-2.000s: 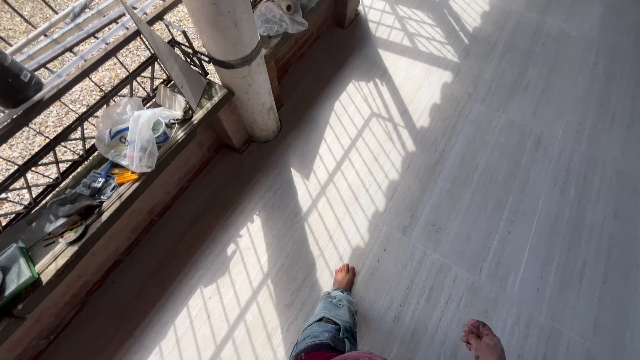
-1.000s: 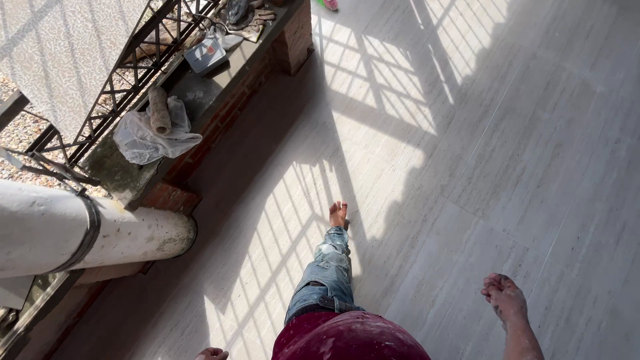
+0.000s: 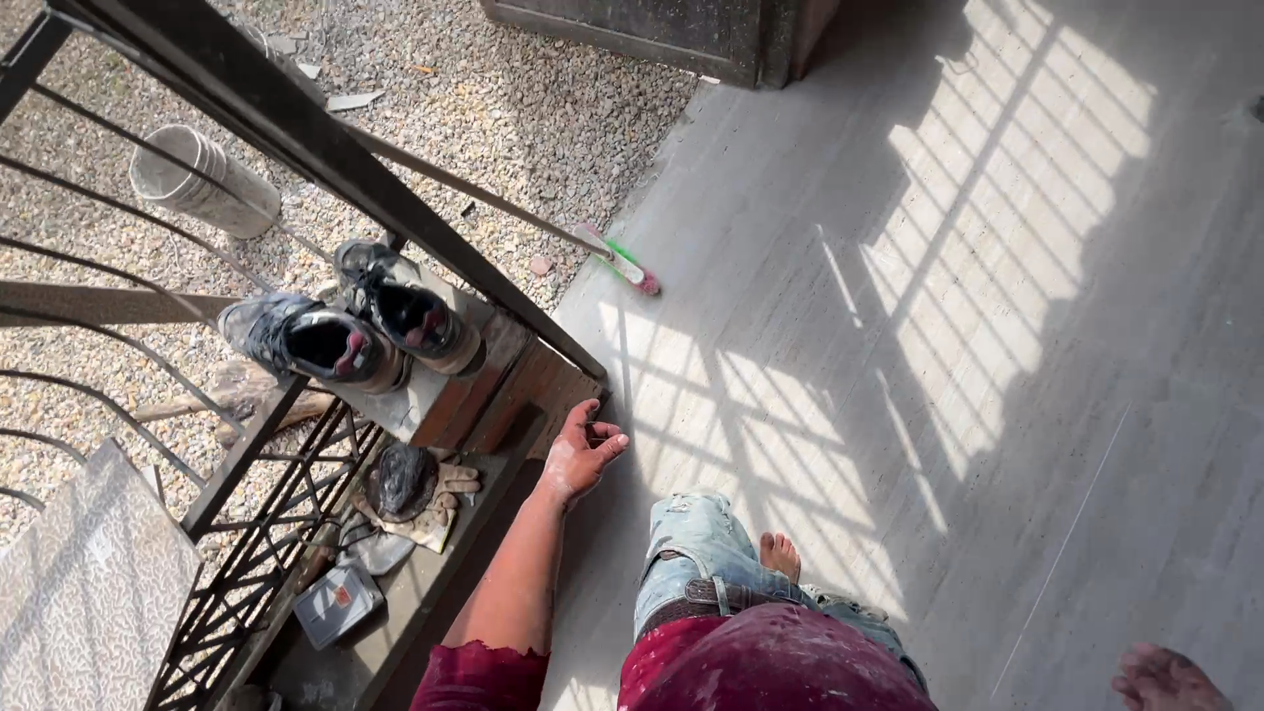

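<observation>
My left hand (image 3: pixel 583 454) is held out beside the end of the low brick wall (image 3: pixel 504 395), its fingers apart and bent, holding nothing. Near it, a pair of worn shoes (image 3: pixel 341 346) stands on the wall's raised end. Work gloves (image 3: pixel 434 509) with a dark crumpled thing (image 3: pixel 402 481) on them lie on the lower ledge, near a grey box (image 3: pixel 339 600). My right hand (image 3: pixel 1165 676) hangs at the lower right edge, partly cut off and in shade; its fingers are loosely bent and nothing shows in them.
A long-handled broom (image 3: pixel 622 262) has its pink and green head on the tiled floor (image 3: pixel 987 395), at the gravel's edge. Metal railing (image 3: pixel 326 168) runs along the left. A bucket (image 3: pixel 202 178) stands on the gravel. A dark cabinet-like object (image 3: pixel 642 35) is at the top.
The view has moved along the wall to its end, bringing in the shoes, bucket and whole broom head. My left hand, barely in view one second ago, now reaches out over the wall's side.
</observation>
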